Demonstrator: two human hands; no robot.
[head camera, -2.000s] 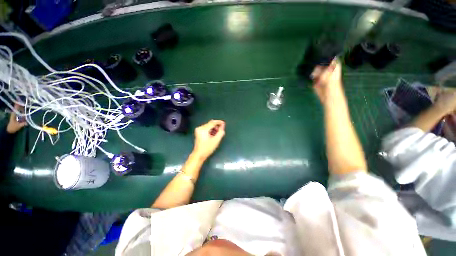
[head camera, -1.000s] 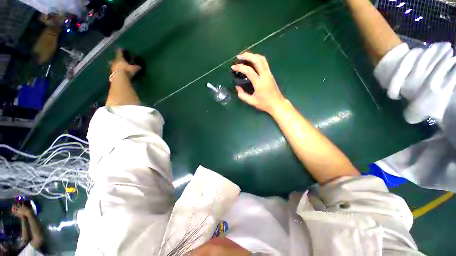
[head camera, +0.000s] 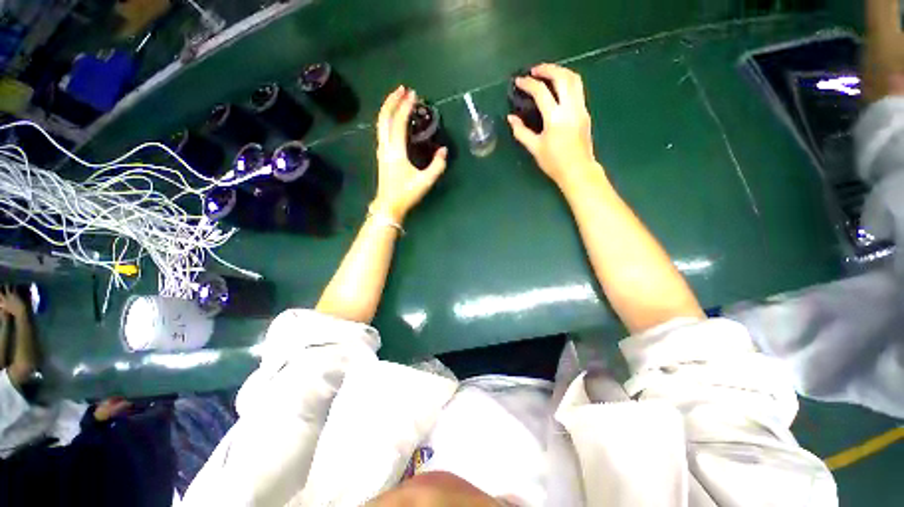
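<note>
My left hand (head camera: 401, 163) is closed round a black cylindrical unit (head camera: 424, 127) with a glossy, unlit round top. My right hand (head camera: 560, 124) is curled round another black unit (head camera: 525, 99), mostly hidden by my fingers. A small clear bottle (head camera: 481, 137) with a white stick stands between my hands. Several unlit waiting units (head camera: 330, 91) stand in a row at the far left. Units on white cables (head camera: 290, 161) with glowing bluish-purple tops cluster beside the cable bundle (head camera: 94, 213).
A white tub (head camera: 173, 325) with handwriting stands near the left edge, beside a lit unit (head camera: 212, 293) lying down. A yellow-orange tag (head camera: 126, 269) lies among the cables. A dark tray (head camera: 828, 129) and another person's arm are at the right. Another person's hands show at far left.
The view has swung back left. My left hand, with its unit, has come from the far left to near the bottle. My right hand remains round its unit, now right of the bottle.
</note>
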